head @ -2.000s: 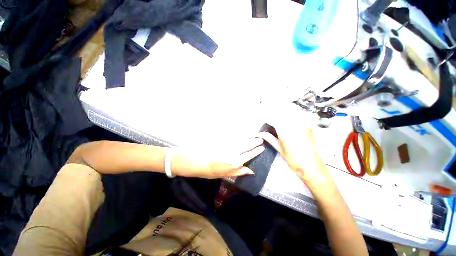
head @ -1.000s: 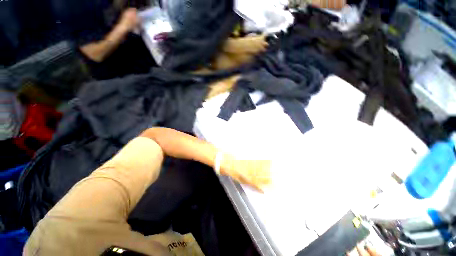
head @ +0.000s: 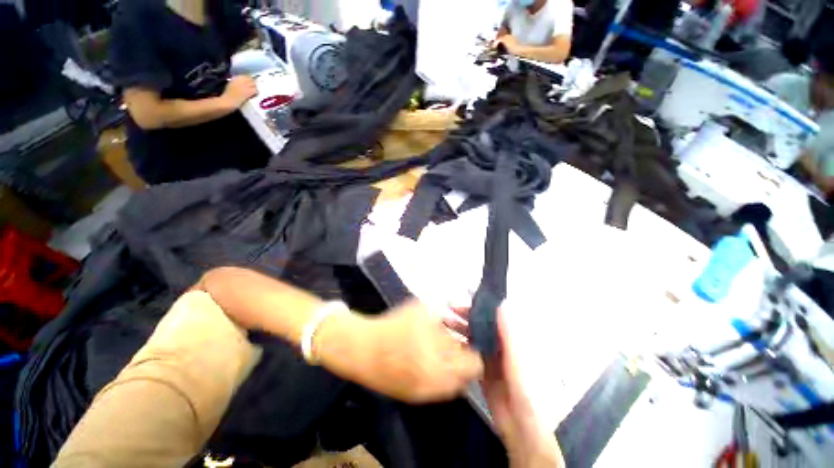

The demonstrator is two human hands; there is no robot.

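A long dark fabric strip [head: 497, 242] runs from the tangled strip pile [head: 521, 169] down to my hands. My right hand [head: 507, 388] grips its near end, with fingertips showing beside the cloth. My left hand [head: 402, 352], with a white band at the wrist, is blurred beside it; its fingers are close to the strip, and whether they hold it is unclear. Another dark strip [head: 604, 411] lies flat on the white table, its far end near the sewing machine's needle area. A short dark piece [head: 387, 279] lies at the table's left edge.
The sewing machine [head: 768, 366] stands at right, with a blue bottle-shaped attachment [head: 727, 265] behind. Scissors [head: 732, 454] show partly at the lower right. Large dark garment pieces [head: 229, 228] spread at left. People sit or stand at machines farther back.
The view has swung left and up from the needle area. My left hand has come back from the table toward my right hand. A strip now stretches from the pile to my hands.
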